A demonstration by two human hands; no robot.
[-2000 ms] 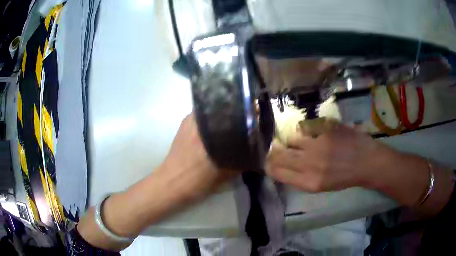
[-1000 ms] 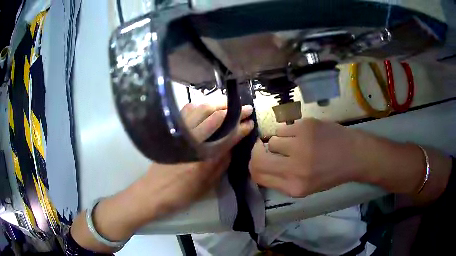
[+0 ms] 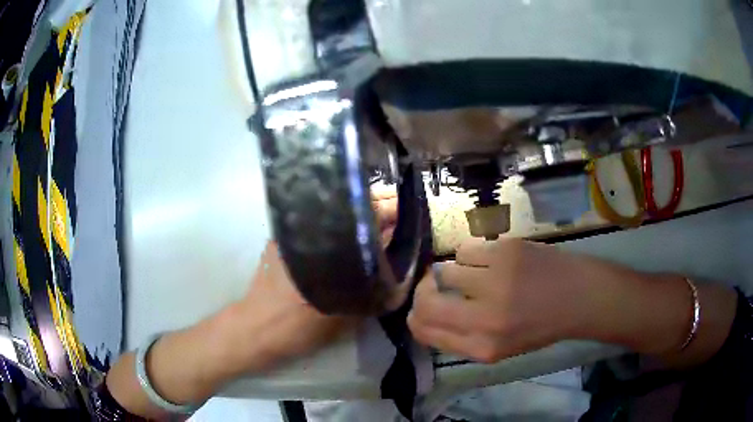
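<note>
The black strip point(image 3: 400, 375) runs from below the machine head over the table's front edge, with a light grey piece point(image 3: 373, 354) along it. My left hand point(image 3: 289, 301), bare, reaches in from the left. The shiny metal loop point(image 3: 318, 198) hides most of its fingers; one fingertip area shows through the loop beside the strip. My right hand point(image 3: 495, 301), bare, is right of the strip, with fingers curled and tips at the strip's edge, pinching it. The needle area is mostly hidden under the white machine head point(image 3: 528, 33).
Scissors with yellow and red handle loops point(image 3: 660, 185) lie right of the needle area. A tan round knob point(image 3: 488, 221) hangs under the head above my right hand. A layered grey stack point(image 3: 99, 189) lies at left beside black-and-yellow tape point(image 3: 33, 181). White fabric point(image 3: 512, 400) shows below the table edge.
The camera view has shifted, so the machine head and loop sit differently in the picture. The loop now covers more of my left fingers. My right hand stays beside the strip.
</note>
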